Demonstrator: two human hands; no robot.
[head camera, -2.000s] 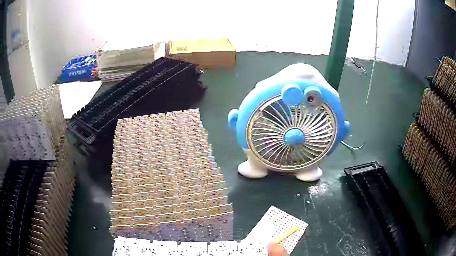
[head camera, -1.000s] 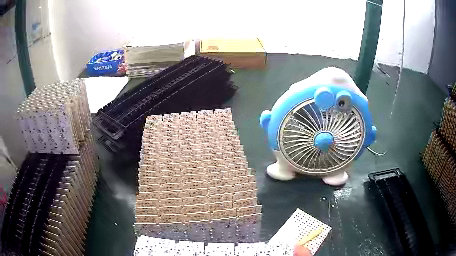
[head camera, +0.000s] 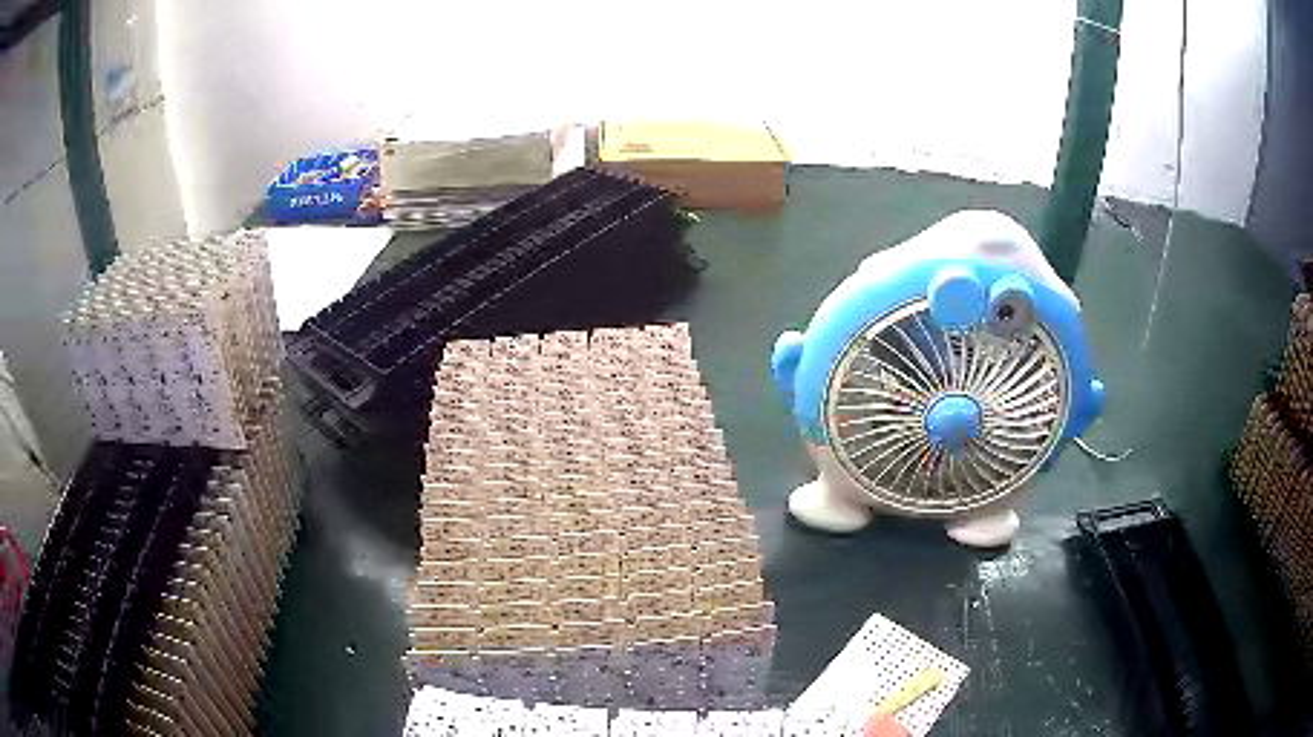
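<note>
A white PCB panel (head camera: 576, 720) with dark marks and a notched edge lies across the bottom edge of the view, cut off by it. Only a fingertip of my right hand (head camera: 884, 726) shows, at the panel's right end. My left hand is not in view. A small dotted card (head camera: 881, 665) lies beside the fingertip, with a thin yellow strip (head camera: 910, 691) on it that reaches the fingertip. A tan-edged stack of PCB panels (head camera: 590, 490) lies just beyond the held panel.
A blue and white fan (head camera: 952, 418) stands right of the stack. An empty slotted rack (head camera: 1166, 605) lies further right. Black racks (head camera: 504, 267) are piled behind. A loaded rack (head camera: 108, 576) stands left, and tiered panels (head camera: 1274, 461) stand at the right edge. A cardboard box (head camera: 691, 161) is at the back.
The whole view has shifted left, so the bench things appear further right. More of the left racks shows and less of the right ones. The panel and fingertip remain at the bottom.
</note>
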